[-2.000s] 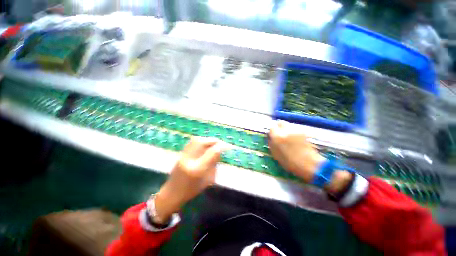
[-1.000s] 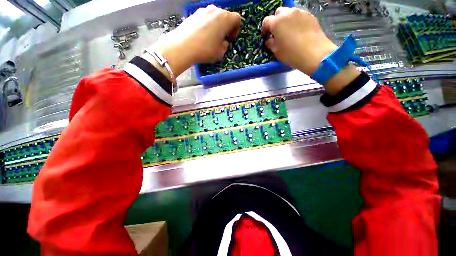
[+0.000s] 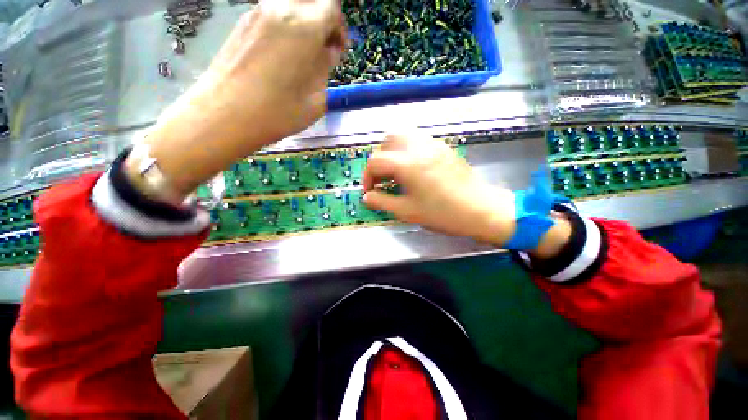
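A green PCB panel point(image 3: 275, 205) with two rows of small blue and silver parts lies on the metal rail in front of me. My right hand point(image 3: 426, 190) is over its right end, thumb and fingers bent close together; whether a part is between them cannot be seen. My left hand point(image 3: 266, 78) is raised at the left edge of the blue bin point(image 3: 410, 89), fingers curled and cut off near the top edge; what it holds is hidden. Dark capacitors point(image 3: 418, 37) with yellow-green marks fill the bin.
Another panel point(image 3: 615, 160) lies on the rail at right, and one at far left point(image 3: 18, 230). Stacked panels point(image 3: 701, 61) stand at back right. Clear ribbed plastic trays lie left point(image 3: 70, 90) and right point(image 3: 595, 61). Small metal parts point(image 3: 187, 18) lie at back left. A cardboard box point(image 3: 205, 377) is below.
My right hand has come out of the blue bin down to the panel. My left hand has moved left and stays at the bin's edge. The panels on the rail have shifted left in view.
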